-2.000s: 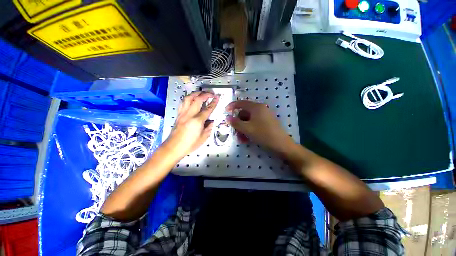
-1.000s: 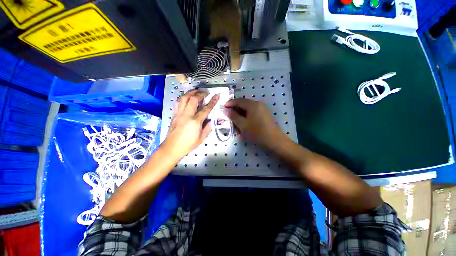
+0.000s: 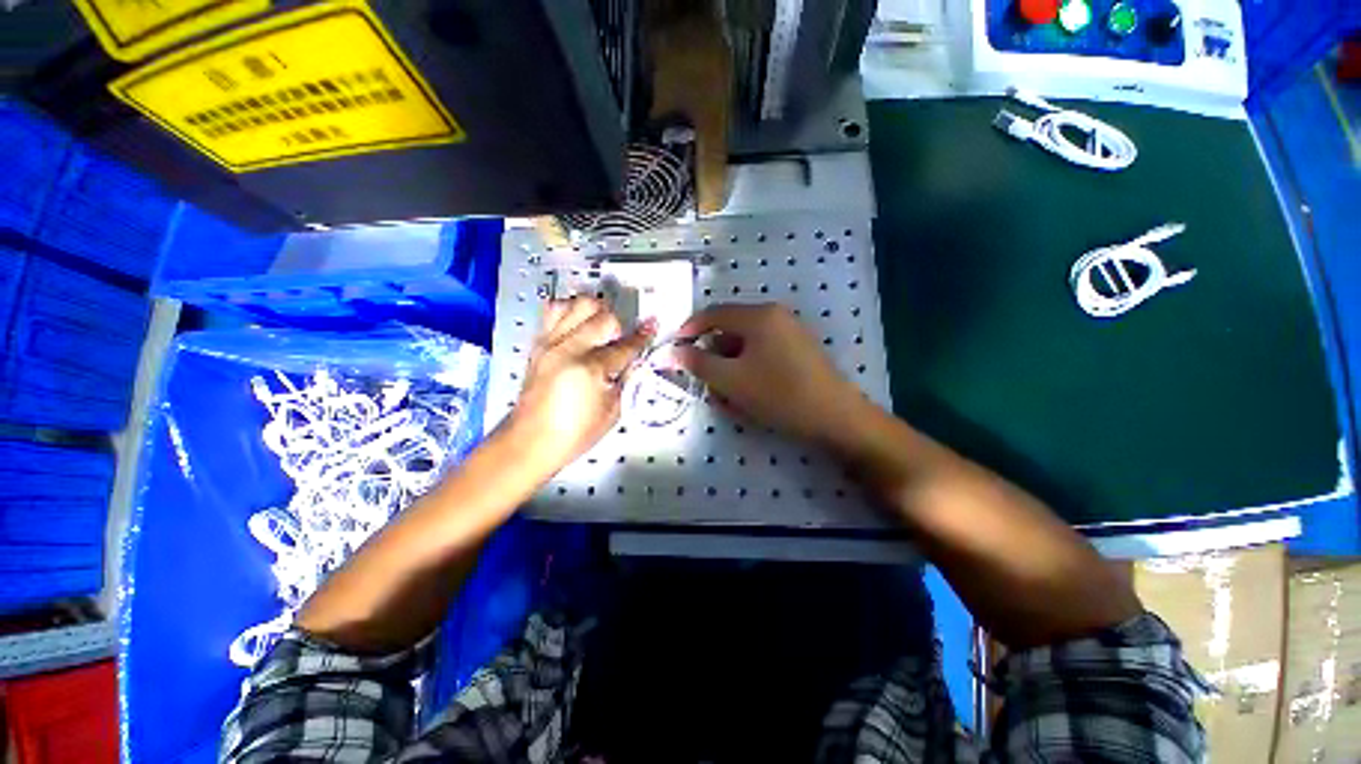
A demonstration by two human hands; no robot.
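Note:
A coiled white USB cable [image 3: 661, 400] lies on the perforated work plate [image 3: 717, 500], between my hands. The pale jig [image 3: 654, 287], bright under the lamp, sits just beyond my fingers near the plate's top centre. My left hand [image 3: 570, 373] is at the coil's left side, fingertips at the cable near the jig's lower edge. My right hand [image 3: 761, 366] pinches part of the same cable at its upper right. The connector is too small and too bright to make out between the fingertips.
The laser head [image 3: 373, 112] hangs at upper left, with the round fan guard [image 3: 642, 191] behind the plate. A lined blue bin [image 3: 202, 493] of tangled cables is at left. The green mat [image 3: 1045, 388] at right holds two coiled cables [image 3: 1119, 279]. A control box [image 3: 1112, 52] is above it.
Both hands have shifted slightly; my left fingers have drawn down off the jig, so more of it shows. The coil between the hands has moved a little and changed its lie.

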